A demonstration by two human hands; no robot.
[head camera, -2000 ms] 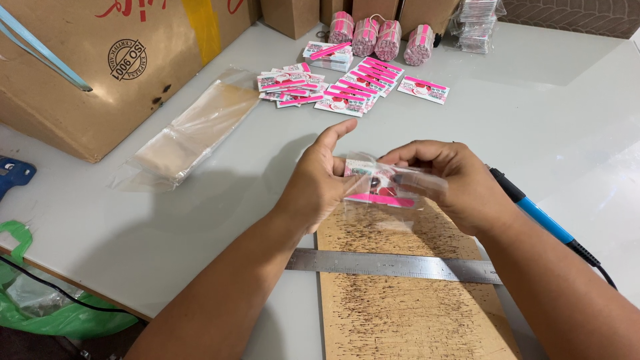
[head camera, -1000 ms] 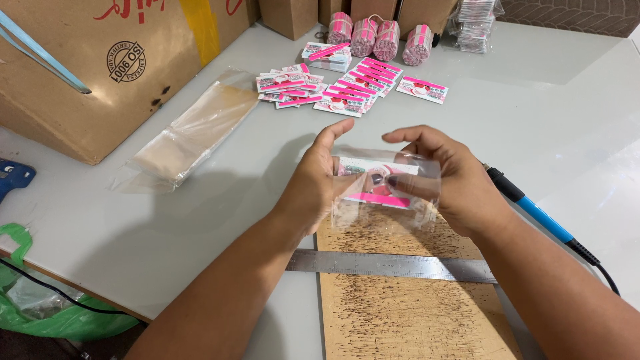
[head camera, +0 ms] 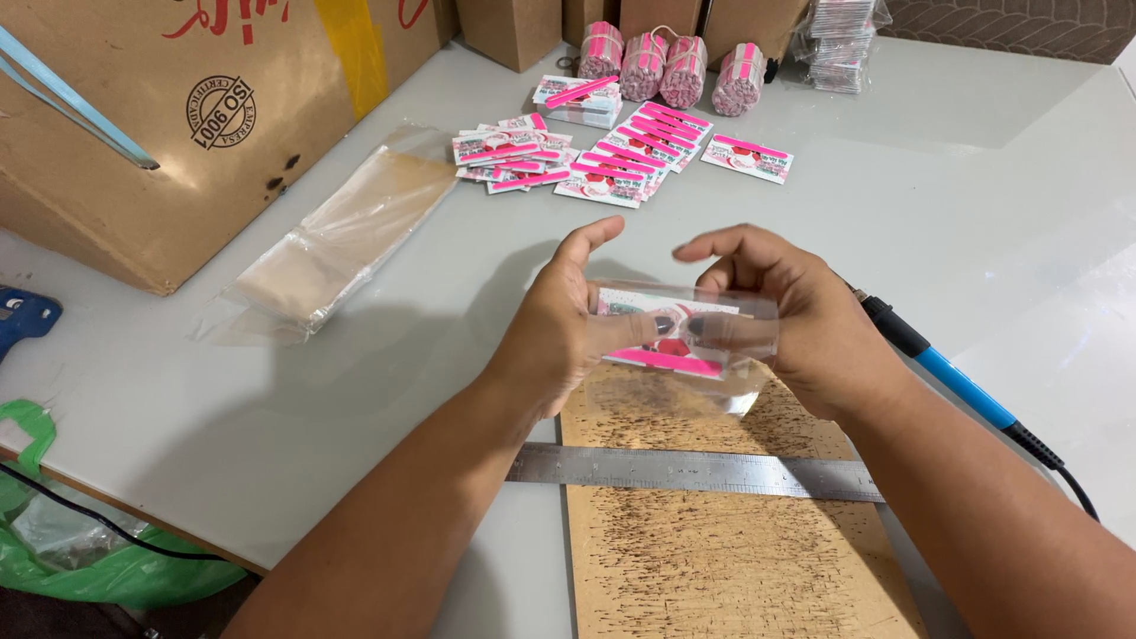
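Note:
Between my left hand [head camera: 568,319] and my right hand [head camera: 790,311] is a printed card with a pink nail file [head camera: 666,362], inside a clear plastic sleeve [head camera: 745,390]. Both thumbs lie over the card, and the fingers behind are partly hidden. Below the hands, a steel ruler [head camera: 692,470] lies across a scorched wooden board [head camera: 728,559]. Right of my right hand rests a blue soldering iron [head camera: 963,386]. Beyond the hands lie cards with pink files [head camera: 612,177], a pile of similar cards [head camera: 515,155] and a single card [head camera: 747,160].
A stack of clear plastic sleeves [head camera: 346,231] lies at the left beside a large cardboard box [head camera: 177,133]. Bundles of pink files [head camera: 683,71] and bagged cards [head camera: 839,44] stand at the back. A green plastic bag [head camera: 133,568] and a blue tool [head camera: 27,319] are at the left edge.
The clear sleeve with the card has been spread flatter between my hands, and both thumbs now lie over its front. The ruler and board have not moved.

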